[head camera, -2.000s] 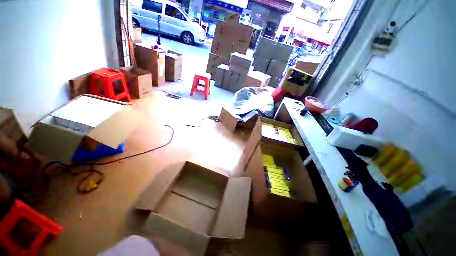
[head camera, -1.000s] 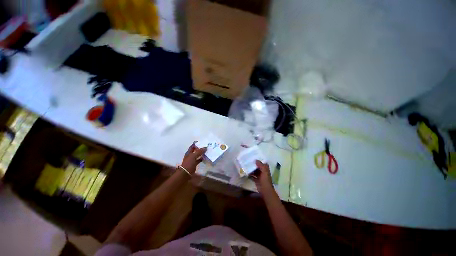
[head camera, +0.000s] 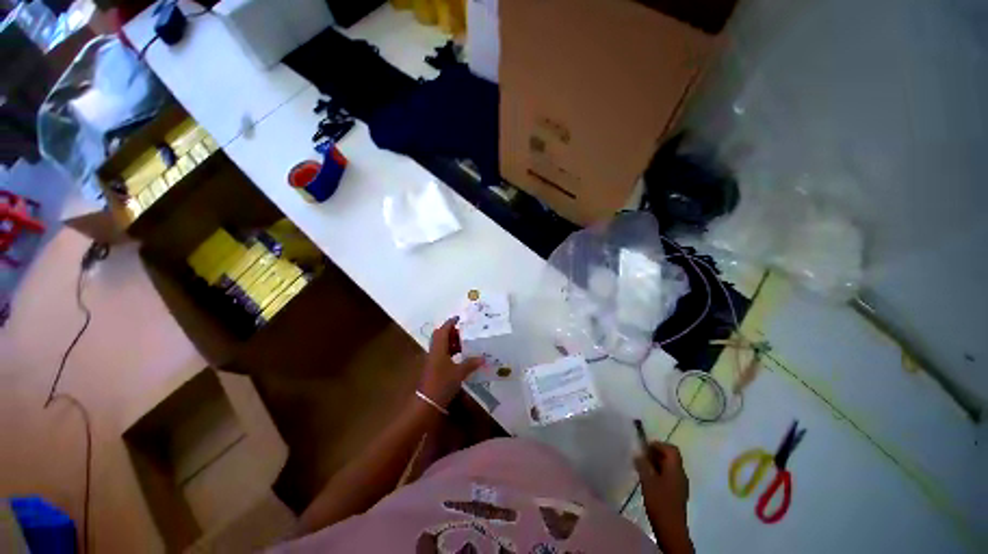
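Observation:
A white product box with a small gold-brown mark (head camera: pixel 484 316) lies near the bench's front edge. My left hand (head camera: pixel 442 368) is at its near left side, fingers apart; whether they touch it is hard to tell. A second white box with a printed label (head camera: pixel 561 390) lies flat to the right. My right hand (head camera: pixel 661 476) is closed on a thin dark utility knife (head camera: pixel 640 435), right of that box; the hand is slightly blurred. A crinkled clear bag (head camera: pixel 623 284) lies behind the boxes.
Red-and-yellow scissors (head camera: pixel 771 472) lie right of my right hand. A tape roll (head camera: pixel 317 173), thin white bag (head camera: pixel 420 214), navy cloth (head camera: pixel 439 117) and upright brown carton (head camera: pixel 594 103) are on the bench. Floor cartons with yellow boxes (head camera: pixel 251 276) stand left.
My left hand has let go of the marked box, which now lies on the bench. My right hand has left the labelled box, moved right and taken hold of the knife. The view has turned.

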